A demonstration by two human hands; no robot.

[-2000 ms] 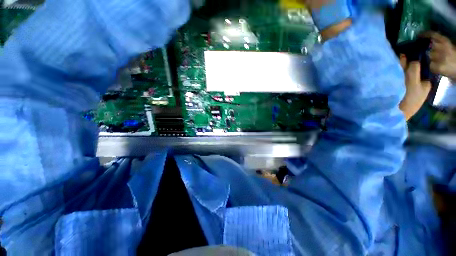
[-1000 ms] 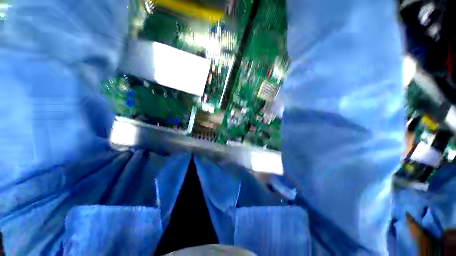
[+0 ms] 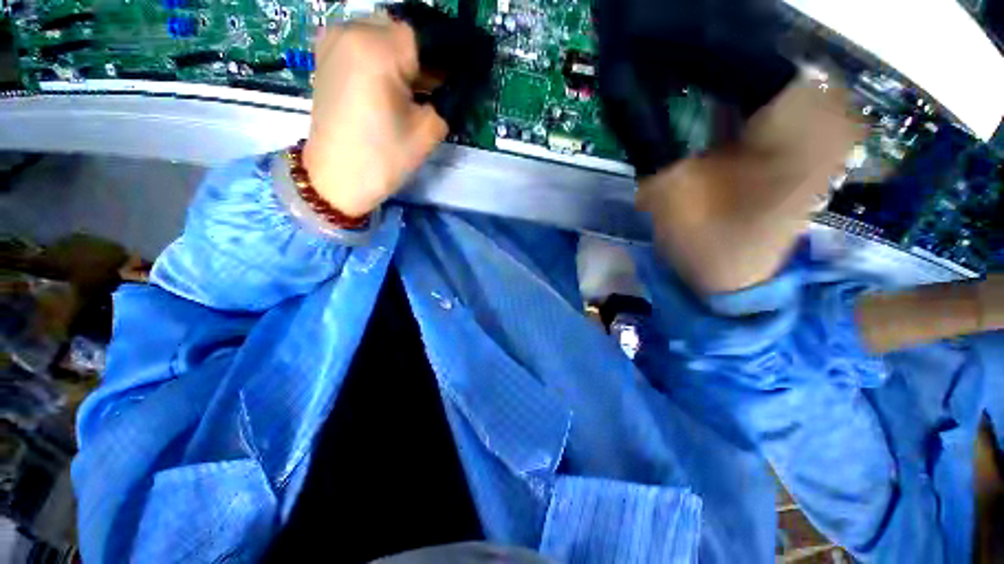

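Observation:
A green circuit board [image 3: 534,94] crowded with small parts lies at the top of the view. My left hand [image 3: 380,110] has black-covered fingers over the board's near edge, with red-brown beads and a pale bangle at the wrist. My right hand [image 3: 738,154], blurred, reaches over the board to the right, its fingers also black-covered. The fingertips of both hands are hidden or blurred, so whether they hold any part cannot be told. Small blue components [image 3: 297,60] stand left of my left hand.
A silver conveyor rail [image 3: 506,182] runs along the board's near edge, close to my body. A long white-silver block [image 3: 919,39] lies at the upper right. A bare forearm [image 3: 936,313] crosses the right edge. Indistinct cluttered items [image 3: 55,386] lie below left.
Both hands have come into full view near the rail; earlier mostly sleeves showed. The view has shifted, with the rail now higher and the white-silver block at the upper right.

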